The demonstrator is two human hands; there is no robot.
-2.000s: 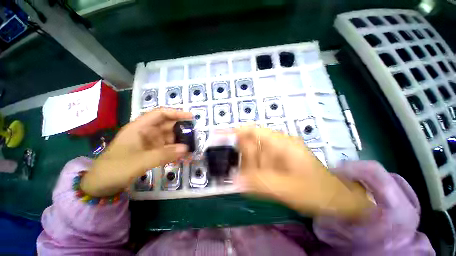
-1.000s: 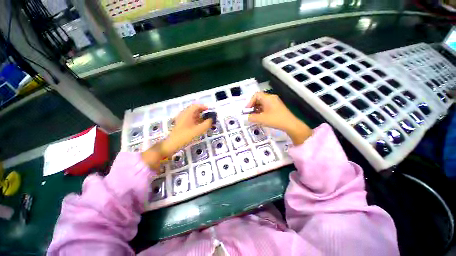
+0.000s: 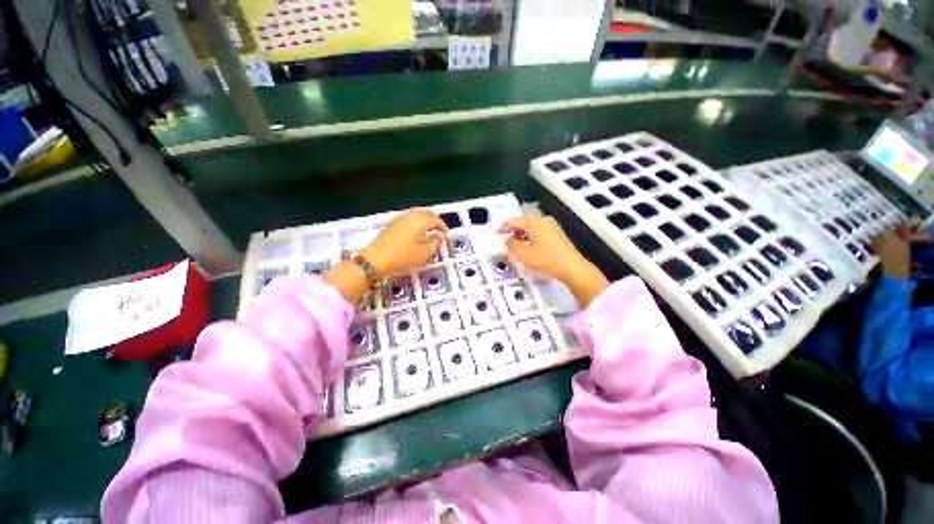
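Observation:
The white compartment tray [image 3: 451,387] lies in front of me, with rows of silver watch backs [image 3: 458,357], dark centres up. A black watch [image 3: 478,216] lies in its far row, with another dark one beside my left fingers. My left hand [image 3: 410,244] is over the far middle of the tray, fingertips together. Whether it holds anything is hidden. My right hand [image 3: 545,249] is at the tray's far right, fingertips closed on a small dark piece, apparently a watch seen in part.
A raised white tray [image 3: 625,237] of black watches is at right, with another tray [image 3: 794,194] beyond. A red box [image 3: 169,325] with a paper slip [image 3: 128,304] and a loose watch [image 3: 113,423] are at left. A person's blue sleeve [image 3: 889,343] is at far right.
The view has tilted up and shows more of the far bench and a co-worker's arm. The dark watch in my left hand a second ago no longer shows there. My hands remain near the tray's far side.

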